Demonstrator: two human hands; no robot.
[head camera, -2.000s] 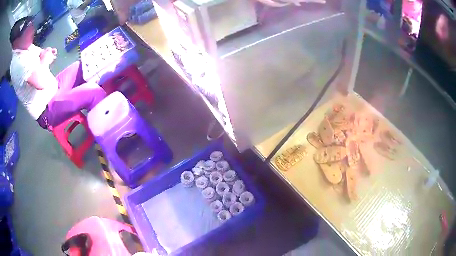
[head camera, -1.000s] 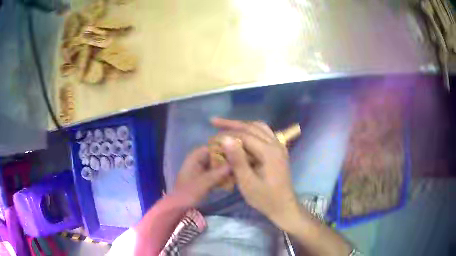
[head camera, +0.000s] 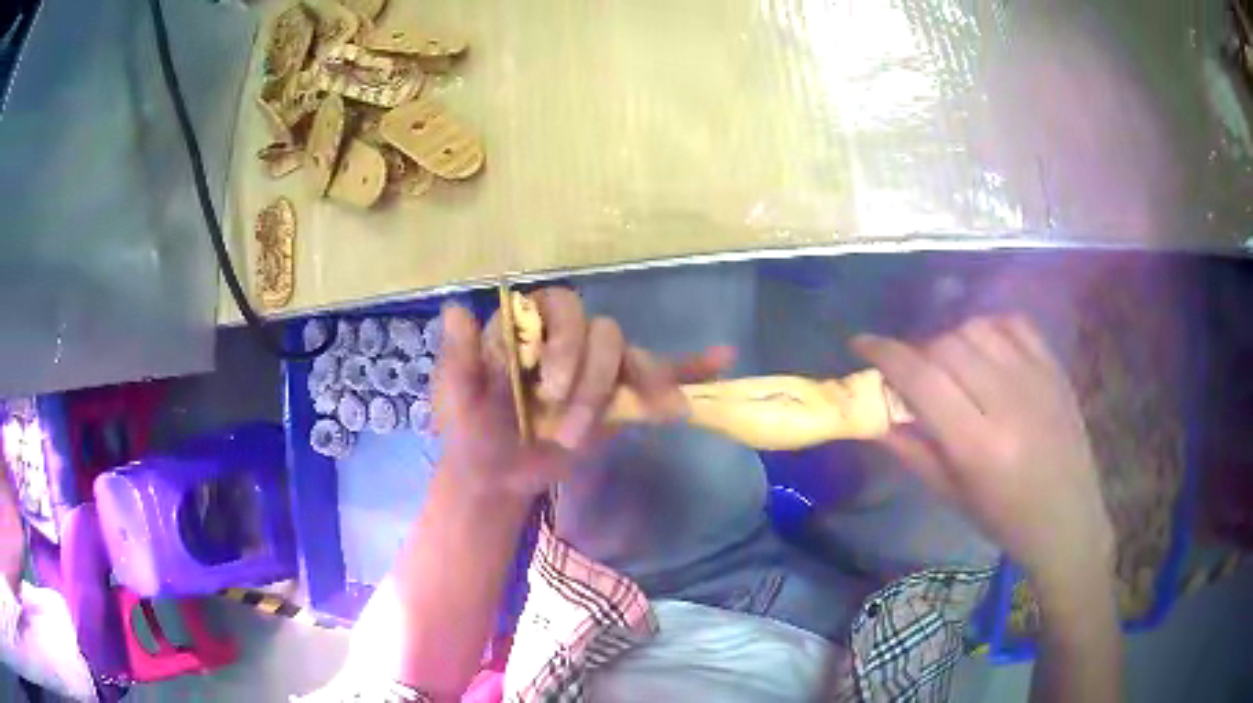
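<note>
A pale yellow-tan leg part (head camera: 776, 412) lies level over my lap, its foot end to the left. My left hand (head camera: 478, 423) is closed around the foot end. A thin flat sole piece (head camera: 514, 360) stands edge-on against the foot, between my left thumb and fingers. My right hand (head camera: 1010, 426) holds the leg's other end at the fingertips. My left fingers hide much of the foot, so the fit of the sole is not visible. More sole pieces (head camera: 433, 139) lie in a loose pile on the table, with one apart (head camera: 276, 253).
The tan-covered table (head camera: 660, 165) has its edge just beyond my hands. A black cable (head camera: 195, 151) crosses its left side. A blue tote (head camera: 313, 529) with white ring-like parts (head camera: 360, 374) is left of my knees, beside a purple stool (head camera: 193, 515). A blue crate (head camera: 1175, 563) of brown pieces is at right.
The view has swung from the stools and table down to my lap. My hands, together a second ago, are now apart, with the leg stretched between them and the sole piece visible at the foot.
</note>
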